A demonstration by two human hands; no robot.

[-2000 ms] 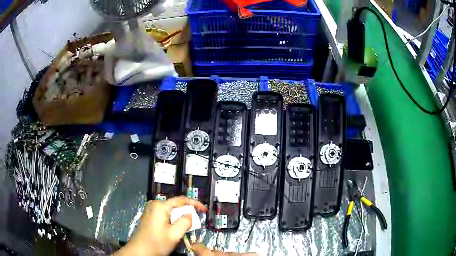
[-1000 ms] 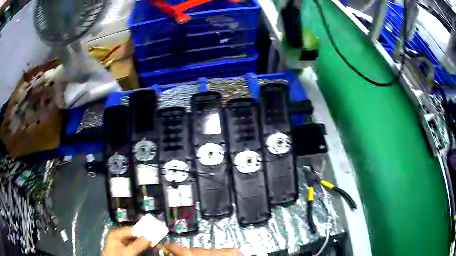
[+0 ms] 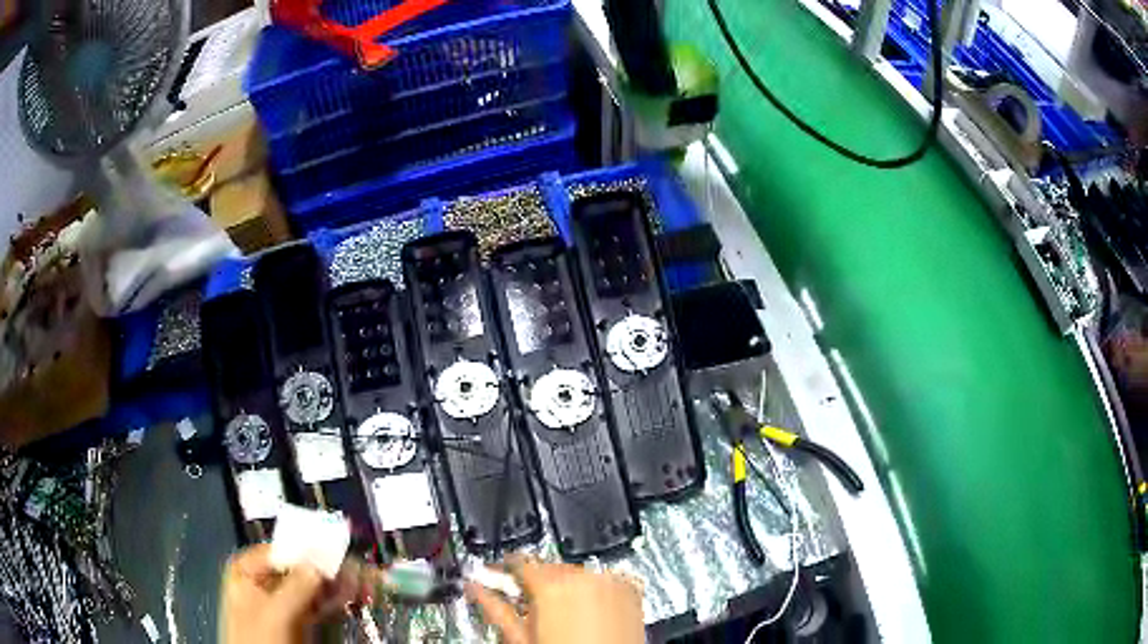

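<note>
Several long black lock panel housings (image 3: 579,466) lie side by side, each with a silver-white round disc (image 3: 563,399). The three on the left also bear white square modules (image 3: 403,499) below the disc. My left hand (image 3: 271,598) holds another white module (image 3: 310,538) over the lower ends of the left housings. My right hand (image 3: 554,606) pinches a small white piece (image 3: 492,579), perhaps a connector, at the third housing's lower end. A small greenish board (image 3: 410,579) with thin red wires lies between my hands, blurred.
Yellow-and-black pliers (image 3: 763,459) and a small black square cover (image 3: 719,325) lie right of the housings. Blue screw bins (image 3: 378,249) and blue crates (image 3: 416,107) stand behind. A carton (image 3: 50,377), fan (image 3: 101,78) and cable-tailed boards (image 3: 57,528) are left; a green conveyor (image 3: 906,327) is right.
The view has turned, so the housings appear further left. My right hand has come up into fuller view near the third housing's lower end. The left hand still holds the white module.
</note>
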